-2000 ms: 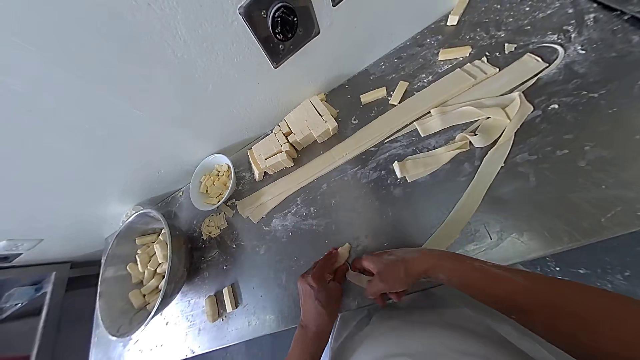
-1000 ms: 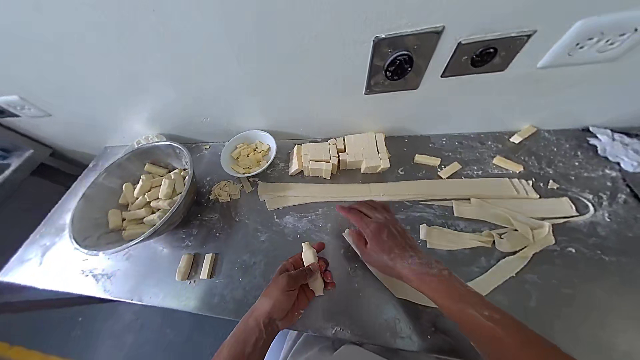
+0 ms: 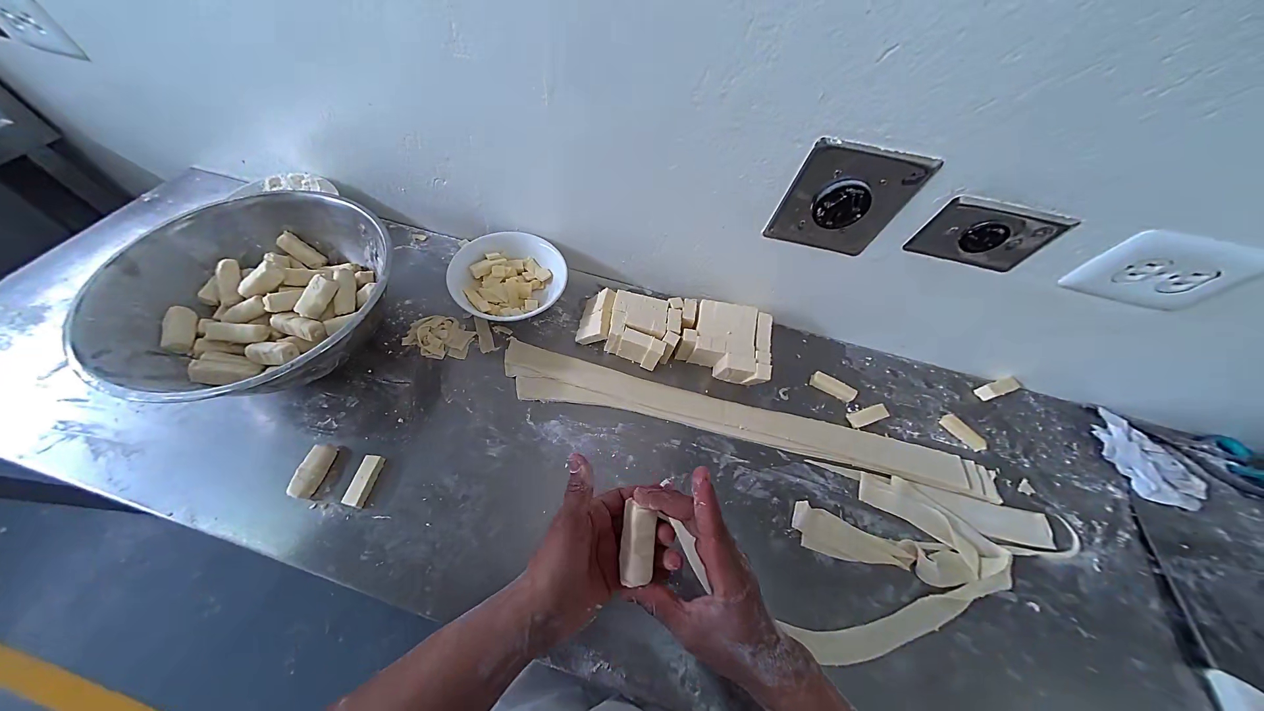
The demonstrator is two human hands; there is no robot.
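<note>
Near the table's front edge my left hand (image 3: 583,553) holds a pale cheese stick (image 3: 639,543) upright, with my right hand (image 3: 716,578) close against it. My right hand grips the end of a long dough strip (image 3: 869,640), which trails right along the table. Layered flat dough strips (image 3: 731,413) lie beyond the hands, beside a loose tangle of strips (image 3: 963,553). Blocks of cut cheese (image 3: 681,331) stand near the wall. To the left, a wrapped stick (image 3: 313,471) and a bare stick (image 3: 363,481) lie side by side.
A large metal bowl (image 3: 84,346) of wrapped sticks stands at the left. Beside it are a white bowl (image 3: 558,281) of pieces and dough scraps (image 3: 437,337). Several loose sticks and a crumpled white cloth (image 3: 1150,459) lie at the right. The wall with outlets borders the metal table.
My right hand has moved from the flat dough strips to my left hand, bringing the strip's end to the stick. The view has turned.
</note>
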